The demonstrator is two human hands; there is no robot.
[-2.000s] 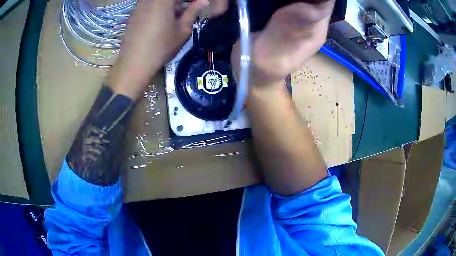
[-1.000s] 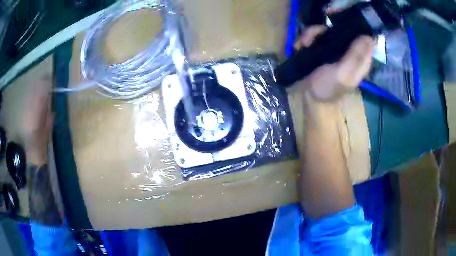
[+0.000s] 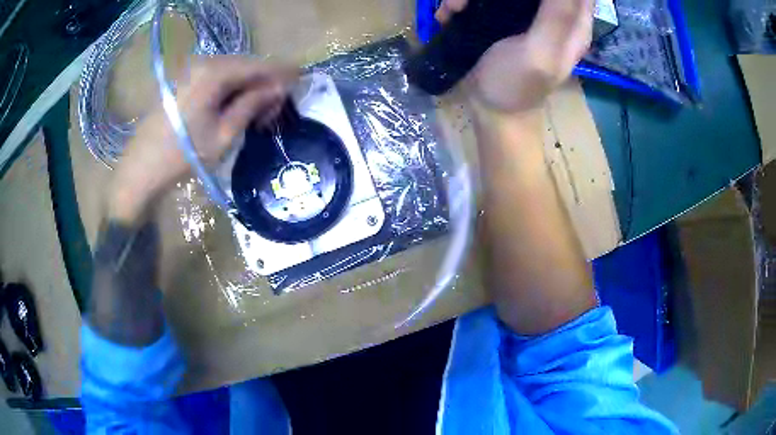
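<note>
A round black housing [image 3: 255, 200] with a pale centre sits in the white assembly jig [image 3: 362, 200]. My left hand [image 3: 225, 110] is blurred at the housing's upper neck, with fingers bent over it; whether it grips the housing or a cable there is hard to tell. My right hand [image 3: 532, 68] is closed around the thick black electric screwdriver [image 3: 464, 47], held up to the right of the jig, off the housing. A clear cable [image 3: 174, 110] arcs past my left hand. Another clear strand [image 3: 455, 229] curves right of the jig.
The cable coil [image 3: 102, 102] lies at the upper left on cardboard. A film-wrapped black base plate [image 3: 404, 161] is under the jig. The blue tray [image 3: 630, 85] is at the upper right. Waiting housings [image 3: 21, 319] lie at far left. A cardboard box [image 3: 719, 297] stands at lower right.
My left hand has come from the far left to the top of the housing. The screwdriver in my right hand stays right of the jig. The view has shifted and the jig appears turned.
</note>
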